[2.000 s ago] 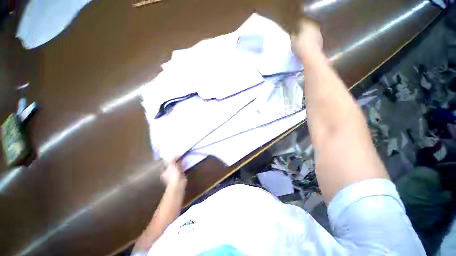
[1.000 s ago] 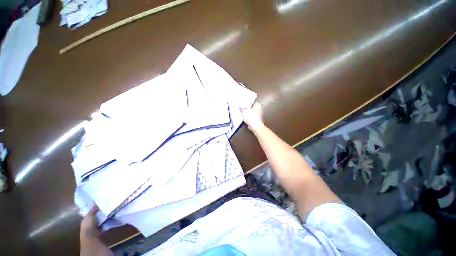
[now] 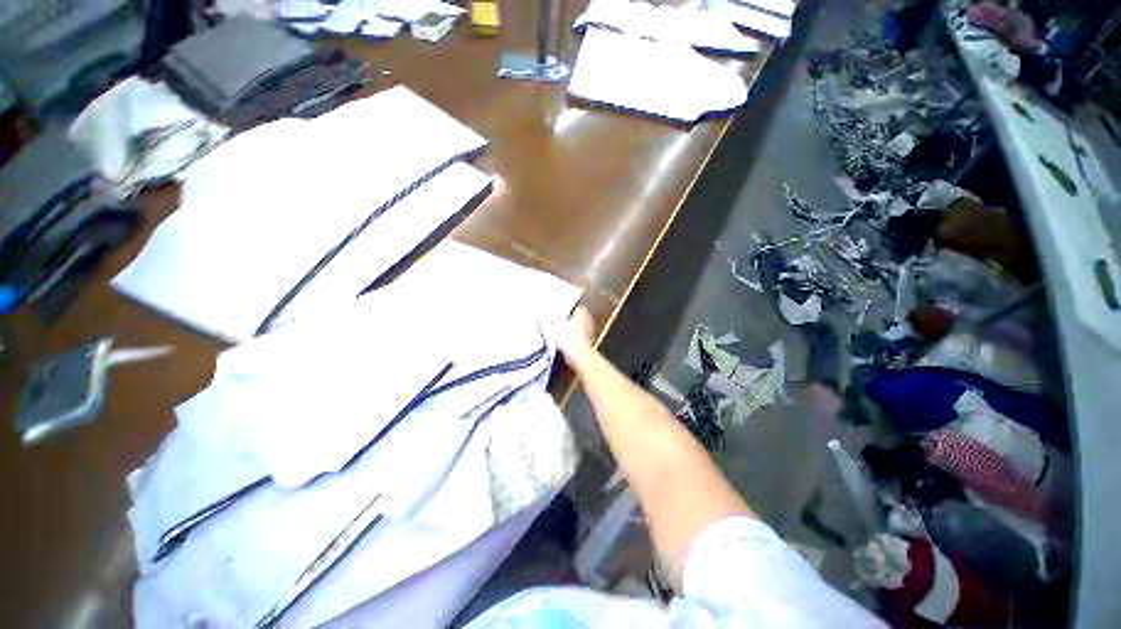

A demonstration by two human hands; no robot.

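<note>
A large stack of white-topped cut pieces with dark edges [image 3: 332, 381] lies in front of me, its layers fanned and uneven. A pale patterned piece [image 3: 531, 449] shows at its lower right. My right hand [image 3: 572, 334] grips the stack's right edge near the table edge; the fingers are partly hidden by the layers. My left hand is not in view. The far side of the stack meets or overlaps two more white-topped stacks with dark striped edges [image 3: 320, 209].
Grey and dark folded pieces [image 3: 234, 62] lie at the far left, a metal plate-like object [image 3: 68, 391] at the left. More white stacks [image 3: 658, 74] and an upright machine [image 3: 535, 68] stand farther along. Scraps [image 3: 738, 369] cover the floor; fabric heaps [image 3: 983, 455] lie at the right.
The view has moved along the table, and the held stack now lies by other white stacks. My right hand still holds its edge. My left hand has gone out of view.
</note>
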